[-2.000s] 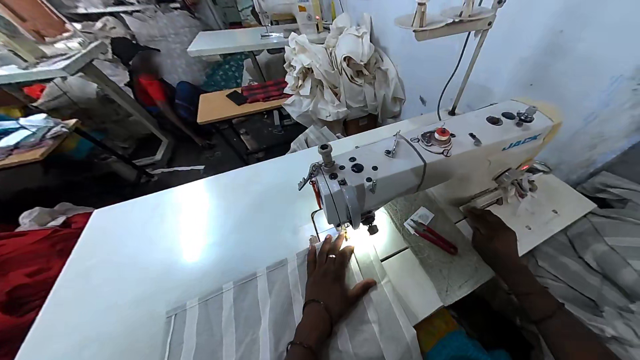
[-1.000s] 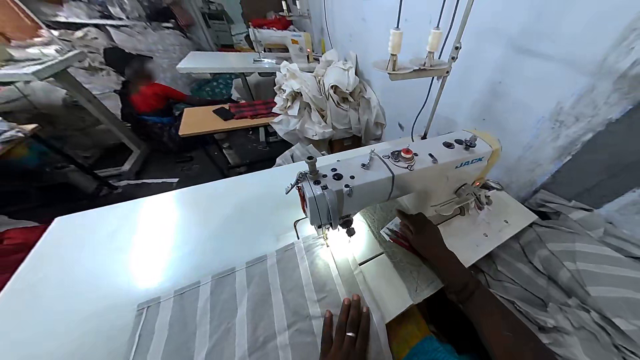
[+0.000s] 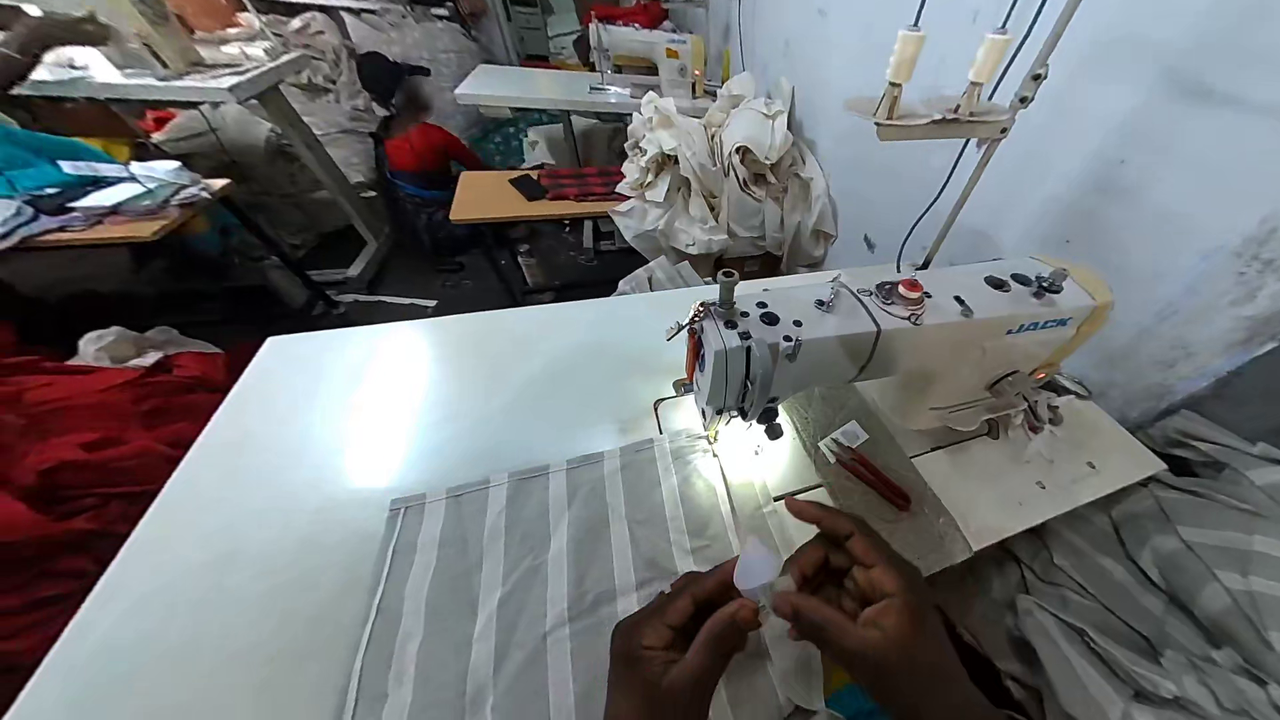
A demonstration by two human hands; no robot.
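A small white label [image 3: 757, 566] is pinched in my left hand [image 3: 680, 640], between thumb and forefinger, above the striped fabric. My right hand [image 3: 865, 610] is close beside it, its thumb at the label's right edge and its forefinger raised; whether it grips the label I cannot tell. Grey-and-white striped fabric [image 3: 530, 580] lies flat on the white machine table [image 3: 300, 430], its upper right corner at the lit needle area of a Jack sewing machine [image 3: 900, 340]. Red-handled thread snips [image 3: 872, 478] rest on the machine bed, with a small white label [image 3: 850, 434] by their tip.
More striped fabric [image 3: 1160, 570] is heaped at the right. Red cloth [image 3: 100, 470] lies at the left. Behind the table stand a pile of cream fabric [image 3: 725, 180] and a thread stand [image 3: 945, 128]. A person in red [image 3: 425, 150] sits farther back near another sewing machine [image 3: 650, 60].
My right hand has come back from the machine bed near the snips to my left hand. My left hand has lifted off the striped fabric and now holds a small white label.
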